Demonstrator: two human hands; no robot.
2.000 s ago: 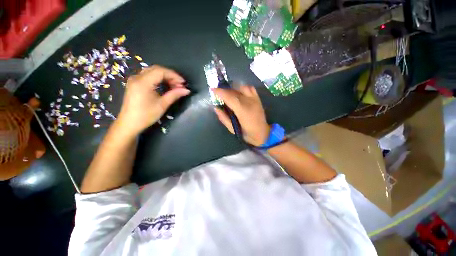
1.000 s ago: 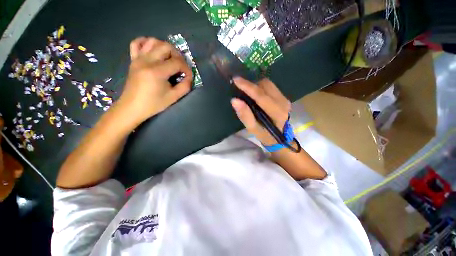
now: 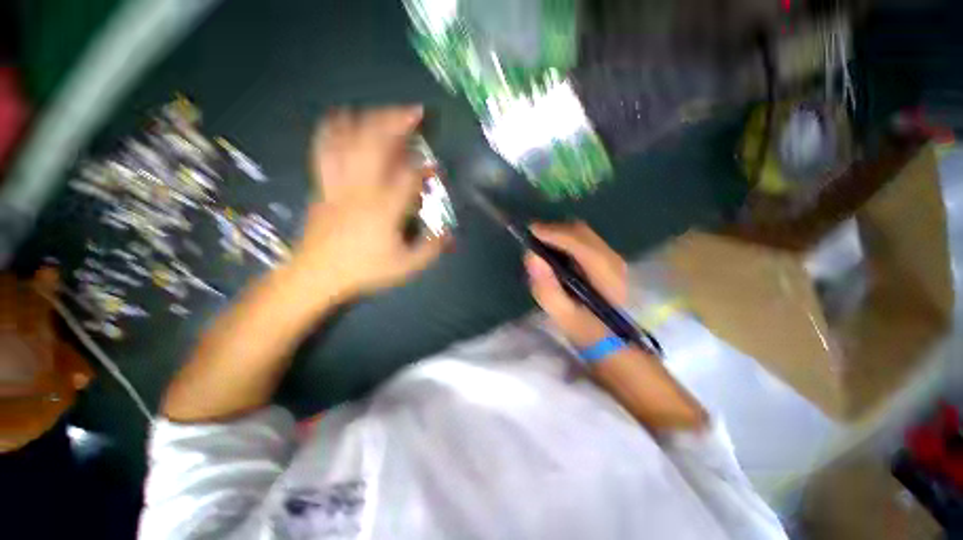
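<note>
The picture is blurred. My right hand (image 3: 579, 283) is closed around the black soldering iron (image 3: 576, 280), whose thin tip points up and left, a short way right of the circuit board. The small green and silvery circuit board (image 3: 435, 205) lies on the dark green mat (image 3: 422, 316), partly hidden by my left hand. My left hand (image 3: 370, 195) is over the board's left side with thumb and fingers apart around its edge; whether it holds a small component cannot be seen. A blue band (image 3: 603, 349) is on my right wrist.
Small white and yellow components (image 3: 158, 200) lie scattered at left. Overlapping boards (image 3: 544, 132) lie at upper centre, beside a dark tray (image 3: 676, 90). A round tip cleaner (image 3: 805, 142) is at right, above an open cardboard box (image 3: 760, 301). An orange fan (image 3: 37, 364) is at far left.
The view has shifted, so the bench appears moved. My left hand has opened out beside the board. My right hand still holds the iron, its tip away from the board rather than over it as at first.
</note>
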